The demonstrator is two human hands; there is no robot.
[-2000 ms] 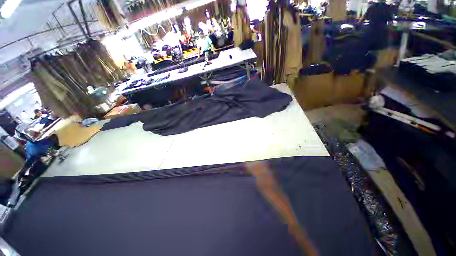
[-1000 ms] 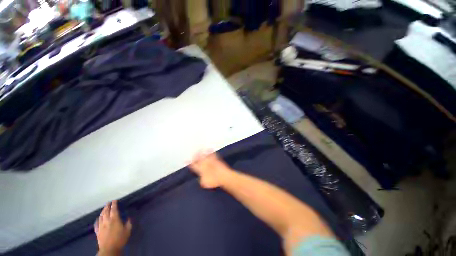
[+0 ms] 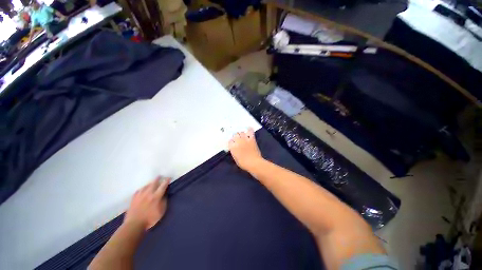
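Observation:
The dark fabric ply (image 3: 227, 216) lies flat over the near part of the pale table (image 3: 158, 132). Its far edge shows several thin parallel ply edges (image 3: 95, 234). My left hand (image 3: 149, 203) rests on this edge, fingers pointing up and right; whether it pinches cloth is not clear. My right hand (image 3: 245, 149) is at the edge near the table's right end, fingers curled over it; the fingertips' hold on the cloth is hidden.
A loose dark fabric heap (image 3: 105, 71) lies on the far side of the table. A black plastic-wrapped roll (image 3: 327, 161) is on the floor beyond the table end. Brown cartons (image 3: 214, 39) and dark cloth under another table (image 3: 370, 105) stand beyond.
The view has turned further right and down. My right hand has moved along the ply edge to near the table's end. My left hand has moved forward along the edge.

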